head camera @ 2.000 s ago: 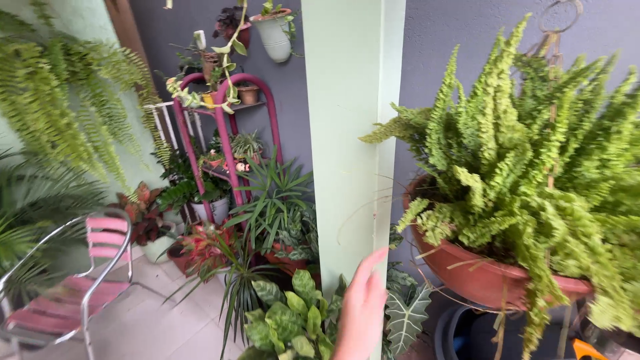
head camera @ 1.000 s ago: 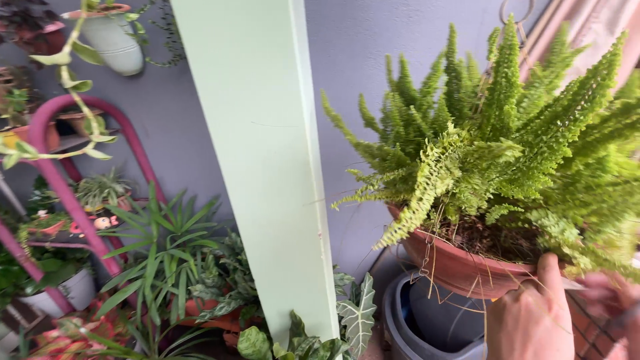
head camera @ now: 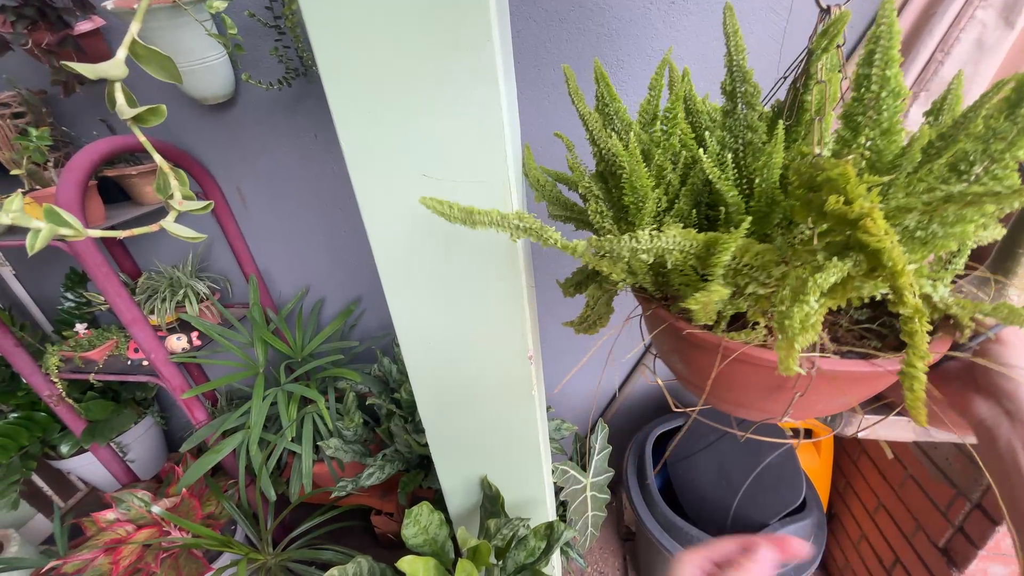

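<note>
A reddish-brown plastic hanging pot [head camera: 788, 384] holds a bushy green fern [head camera: 688, 192], with some yellowish fronds drooping over its front rim. Thin metal chains [head camera: 818, 112] rise from the pot through the foliage. At the right edge my right hand [head camera: 964, 384] is against the pot's right side and holds it there; fronds and the pot hide part of its fingers. Low in the view, my left hand [head camera: 740, 554] is blurred and cut off by the bottom edge. It is below the pot and apart from it, in front of a dark grey bin [head camera: 724, 472].
A pale green post [head camera: 432, 200] stands left of the fern. Farther left are a magenta tubular plant stand [head camera: 152, 344], a spider plant [head camera: 180, 288], and a pale wall pot [head camera: 188, 56]. An orange container [head camera: 814, 464] and red brickwork [head camera: 896, 504] are behind the bin.
My left hand has left the pot's rim, where it was one second ago, and moved down. The fern's fronds hang differently, and more of them droop over the front of the pot.
</note>
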